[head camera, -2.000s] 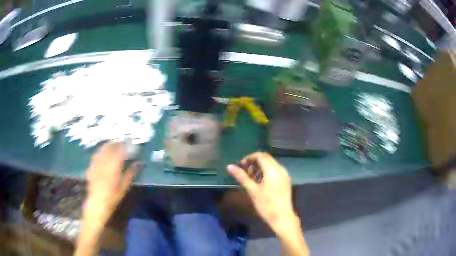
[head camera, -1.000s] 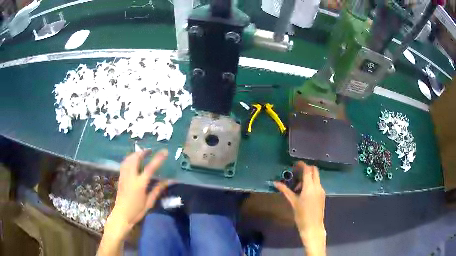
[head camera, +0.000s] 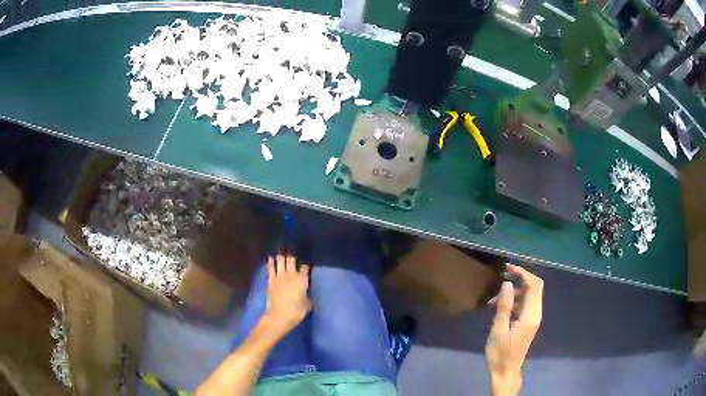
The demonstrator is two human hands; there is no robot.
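My left hand (head camera: 288, 292) rests over my left thigh below the bench edge; whether it holds anything is hidden. My right hand (head camera: 517, 313) is in the air in front of the bench edge, fingers apart and empty. A short dark ring (head camera: 488, 220) stands on the bench near the edge, a little beyond my right hand. The press base plate (head camera: 385, 151), square and grey with a centre hole, has nothing on it. The black press block (head camera: 437, 46) rises behind it. White plastic parts (head camera: 248, 73) lie in a large pile left of the press.
Yellow-handled pliers (head camera: 474, 135) lie between the presses. The second press (head camera: 538, 166) has a dark flat base. Right of it are coloured bits (head camera: 603, 223) and a second white pile (head camera: 636, 201). An open carton of mixed parts (head camera: 147, 224) stands below the bench at left.
My left hand has dropped from the bench edge to my lap. My right hand has let go of the dark ring and drawn back. The view has shifted; the white scrap on my lap is no longer visible.
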